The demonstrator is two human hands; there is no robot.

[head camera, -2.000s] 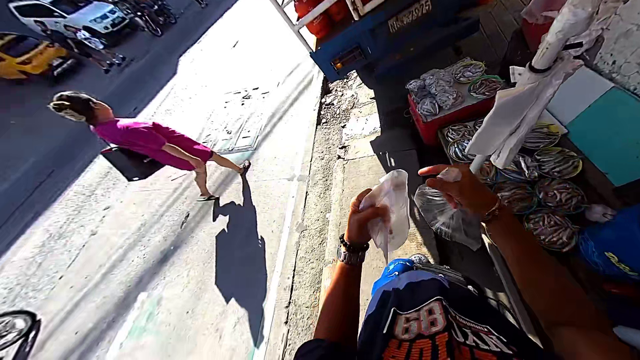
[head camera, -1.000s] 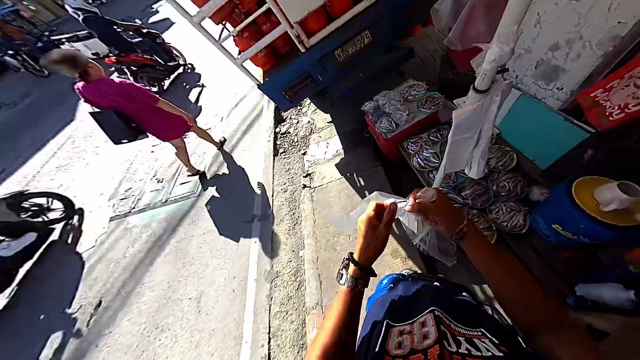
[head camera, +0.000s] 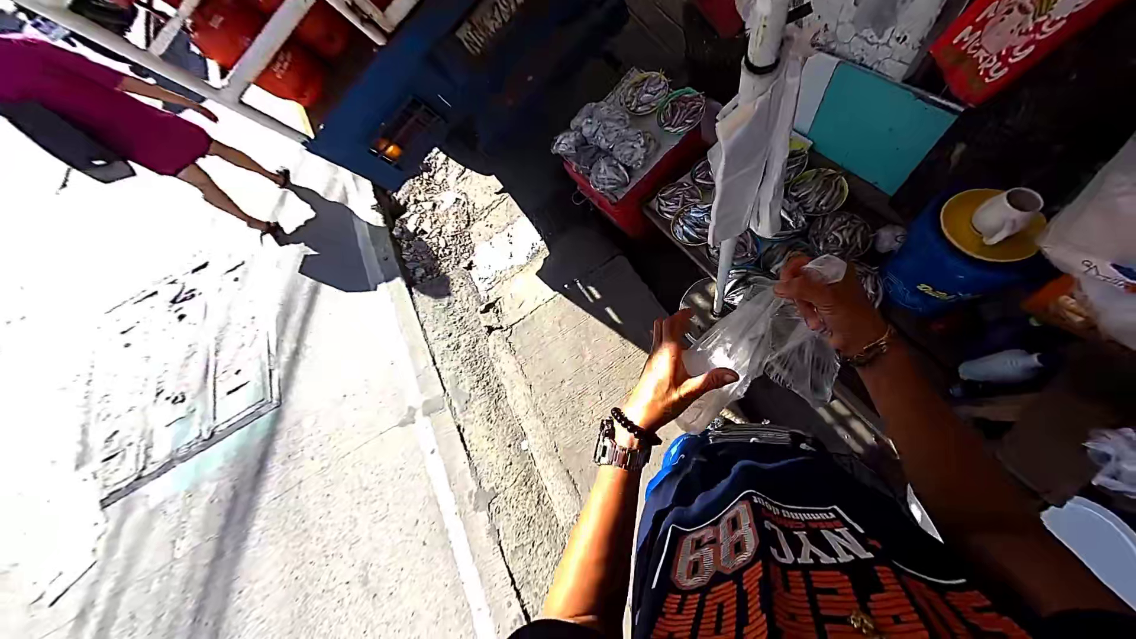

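Observation:
A clear plastic bag (head camera: 741, 342) stretches between my two hands in front of the navy shirt. My left hand (head camera: 679, 377), with a watch and a dark beaded bracelet at the wrist, has thumb and fingers spread against the bag's left side; whether it pinches the film is hard to tell. My right hand (head camera: 830, 306) has its fingers closed on the bag's upper right part. Beyond the hands, several round containers of small fish (head camera: 816, 191) sit on a low stand. White plastic bags (head camera: 754, 151) hang from a pole (head camera: 765, 35) just above my hands.
Bagged goods (head camera: 612, 138) lie on a red box (head camera: 612, 209). At right stands a blue drum (head camera: 936, 257) with a yellow lid and a white mug (head camera: 1007, 213). A blue truck (head camera: 382, 98) with red cylinders is ahead. A person in magenta (head camera: 98, 98) is on the road at upper left.
My left hand has gone from closed fingers on the bag to a spread hand beside it. The person in magenta is now nearer the truck. The view has shifted.

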